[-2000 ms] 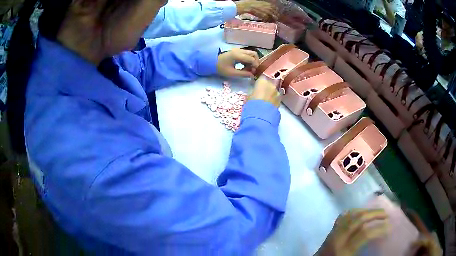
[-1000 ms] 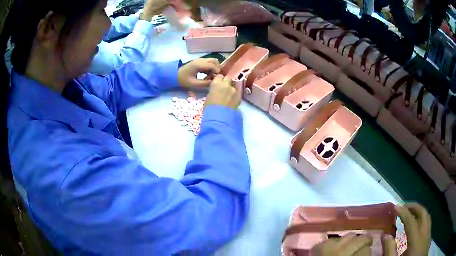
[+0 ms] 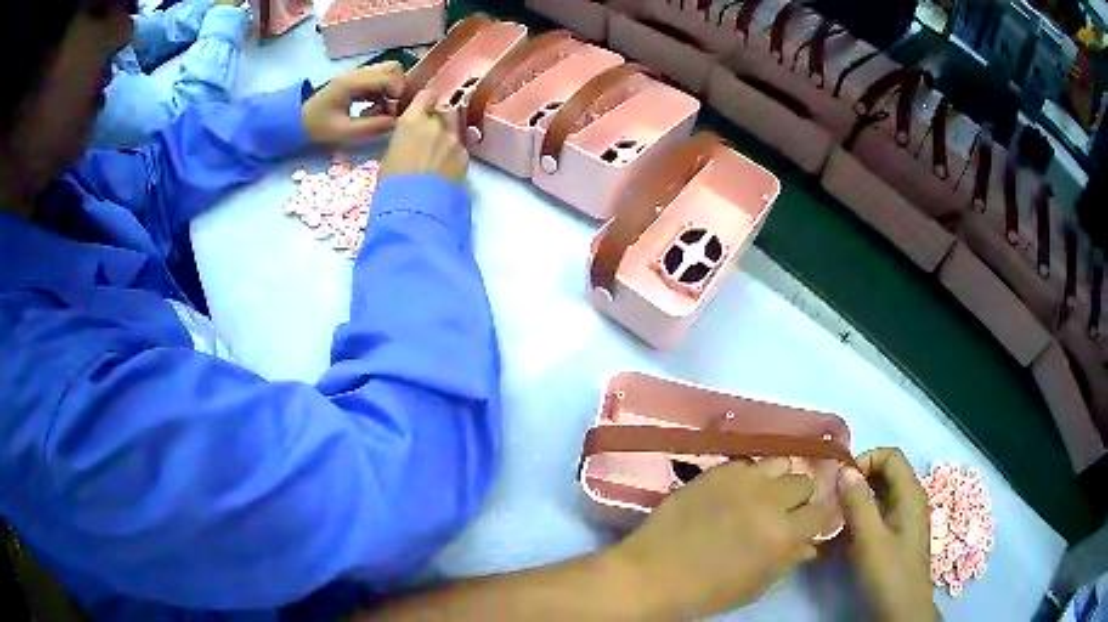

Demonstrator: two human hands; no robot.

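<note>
A pink housing shell (image 3: 632, 391) lies open side up on the table in front of me, with a brown strap (image 3: 680, 441) running lengthwise across it. My left hand (image 3: 729, 522) reaches over the near side of the housing, its fingers on the strap and rim near the right end. My right hand (image 3: 893, 522) is at the housing's right end, its fingertips at the strap end. The fingertips of both hands nearly meet there. A small fastener between them cannot be made out. A pile of small pink buttons (image 3: 960, 529) lies right of my right hand.
A worker in a blue smock (image 3: 304, 401) sits at left, hands on a housing. Strapped housings (image 3: 687, 261) stand between us and the belt. Another button pile (image 3: 331, 203) lies by that worker. The dark green belt (image 3: 838, 286) carries rows of pink housings (image 3: 893, 213).
The view has shifted right, so the other housings appear further left and higher. My hands have moved from around the housing to its right end, and the strap now lies across it more clearly.
</note>
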